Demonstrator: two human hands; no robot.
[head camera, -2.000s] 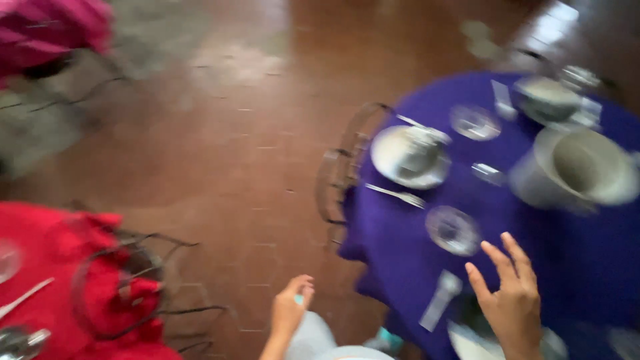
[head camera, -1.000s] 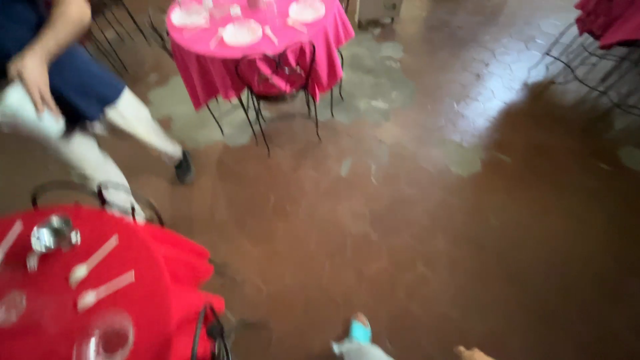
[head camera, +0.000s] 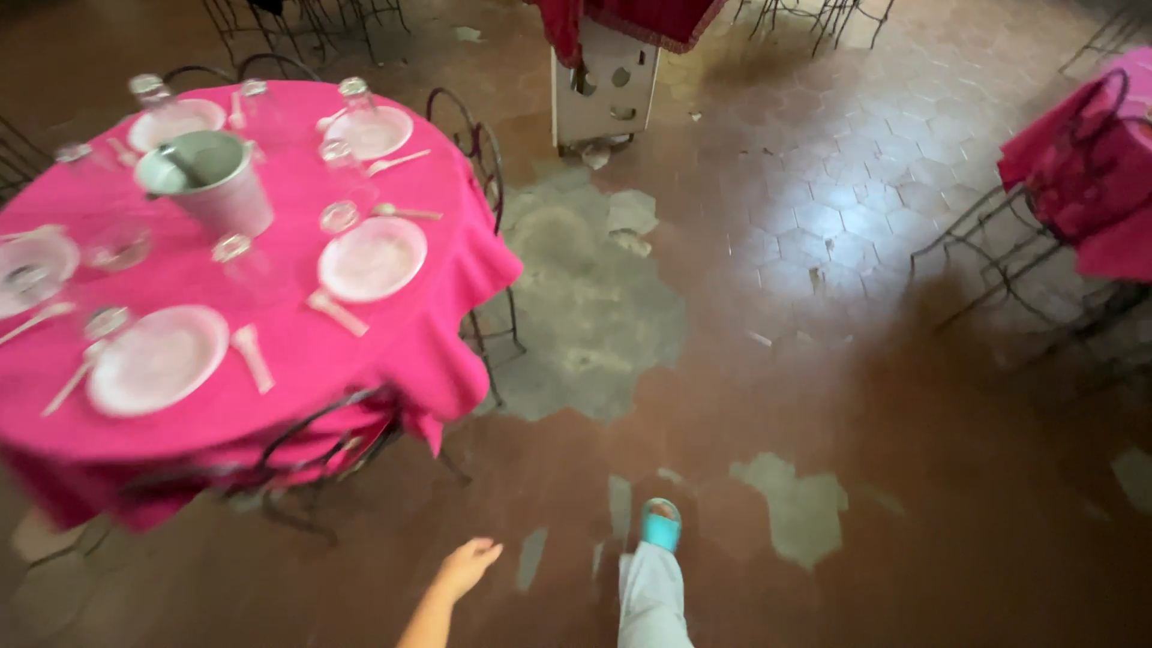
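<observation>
My left hand (head camera: 470, 567) hangs low at the bottom centre, over the tiled floor, left of my foot in a turquoise sandal (head camera: 661, 525). Nothing shows in it; its fingers look loosely bent, and blur hides how far apart they are. My right hand is out of view. The nearest table has a bright pink tablecloth (head camera: 297, 346) and lies up and to the left of my left hand. On it stand white plates (head camera: 373, 259), glasses (head camera: 337, 217), light-coloured cutlery (head camera: 252, 358) and a pale bucket (head camera: 211, 184) with a utensil in it.
Wire-frame chairs (head camera: 493, 171) surround the pink table, one at its near edge. A white cabinet (head camera: 601, 90) under a dark red cloth stands at the top centre. Another pink-covered table (head camera: 1116, 171) with a metal chair is at right. Grey patches (head camera: 576, 306) mark the brown hexagonal tile floor.
The view has swung far from the purple and red tables, and the pink table is now much nearer. My right hand, raised over the purple table two seconds ago, has left view.
</observation>
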